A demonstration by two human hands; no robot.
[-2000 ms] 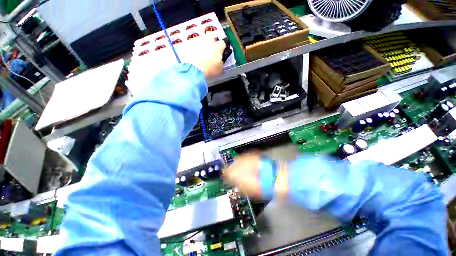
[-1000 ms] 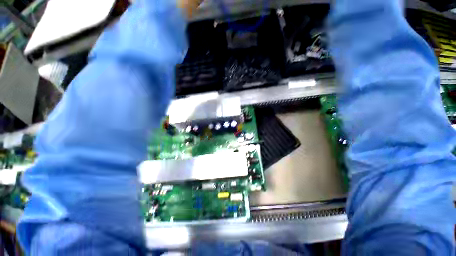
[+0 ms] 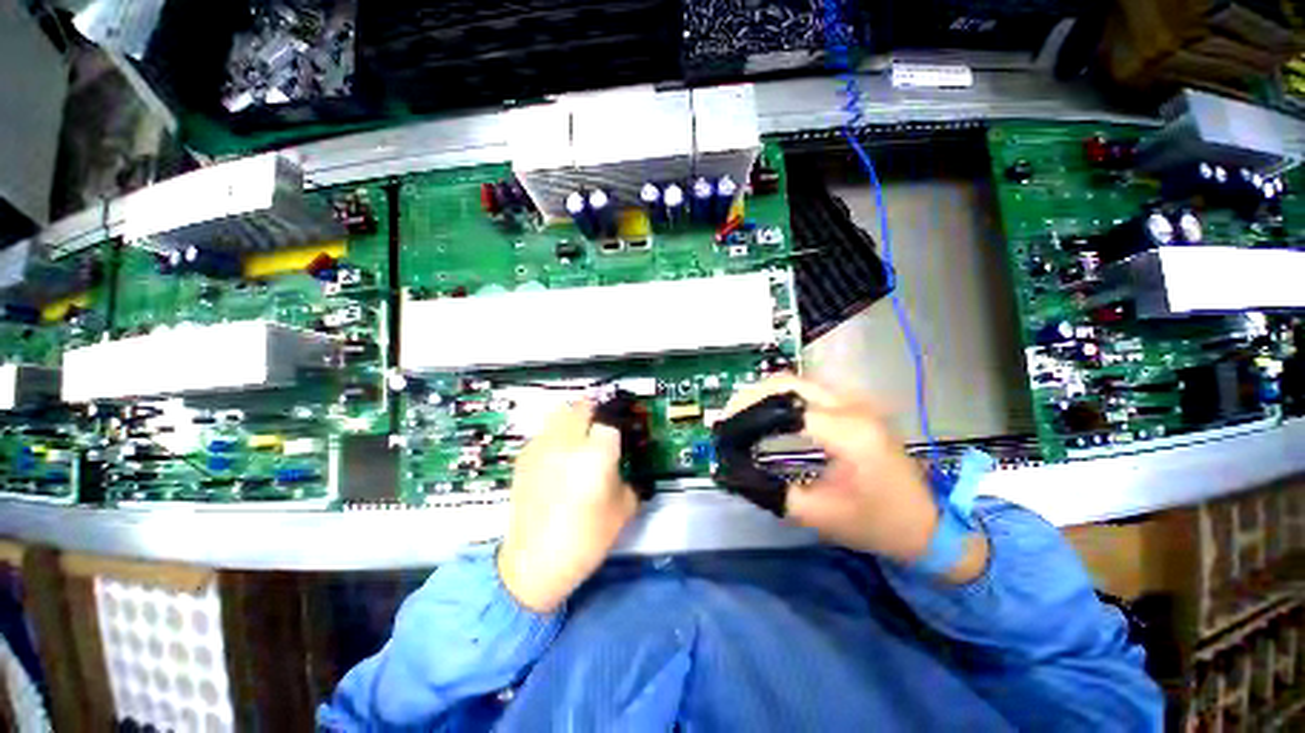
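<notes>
A green circuit board point(image 3: 472, 258) lies in front of me, with a long white-silver heat sink point(image 3: 601, 325) across its middle and a taller finned heat sink point(image 3: 637, 143) near its far edge. My left hand point(image 3: 565, 501) is over the board's near edge, with black on the fingertips; its grip is unclear. My right hand point(image 3: 866, 480) is to its right, slightly blurred, with black coverings on thumb and forefinger, which curve toward each other. No held part can be made out in either hand.
More boards lie at the left point(image 3: 351, 272) and right point(image 3: 1066, 244) on the metal rail point(image 3: 358, 537). A black ribbed piece point(image 3: 837, 272) lies in the gap beside the middle board. A blue coiled cord point(image 3: 895, 272) hangs there. Parts bins point(image 3: 294, 57) stand behind; cartons point(image 3: 1245, 573) are below.
Both hands have come back from the shelf area to the middle board's near edge. The view has tilted down, showing the near rail and my lap.
</notes>
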